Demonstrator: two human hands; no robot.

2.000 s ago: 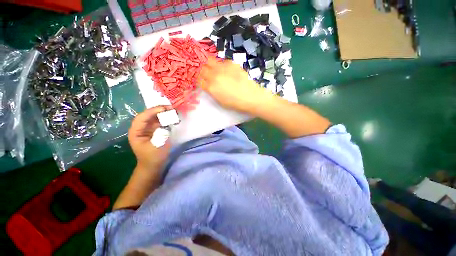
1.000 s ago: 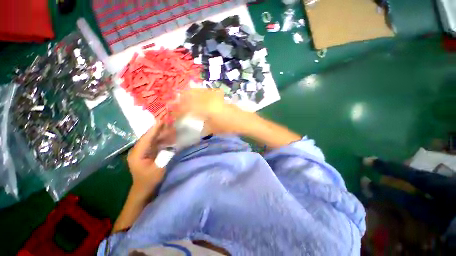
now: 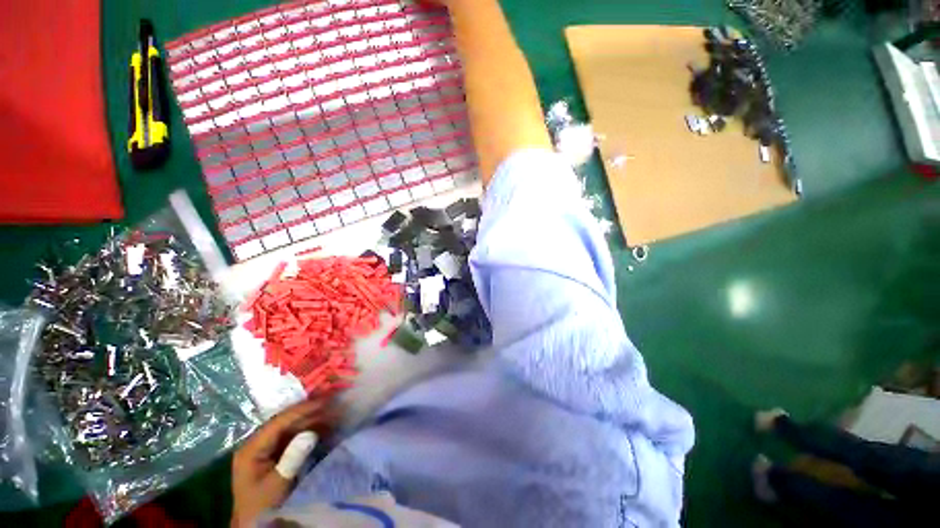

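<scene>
Red strips [image 3: 320, 315] lie in a pile on the white board [image 3: 256, 387]. Small dark and pale square plates [image 3: 438, 263] are piled to their right, partly behind my right sleeve. My left hand [image 3: 270, 454] is low at the left, below the red pile, fingers curled and a white covering on the thumb; whether it holds anything is unclear. My right forearm reaches over the plates to the far side of the compartment tray [image 3: 340, 129], which shows rows of grey and white squares divided by red lines. My right hand is cut off by the top edge.
Shiny metal clips [image 3: 124, 351] are heaped on a clear bag at left. A yellow and black utility knife [image 3: 148, 98] and a red tray [image 3: 52, 113] lie at far left. Cardboard [image 3: 660, 144] with dark metallic parts is at right. A person's legs [image 3: 855, 459] show lower right.
My right hand has left the area beside my left hand and reached far forward. The view has shifted forward, showing more of the compartment tray, the knife and the cardboard.
</scene>
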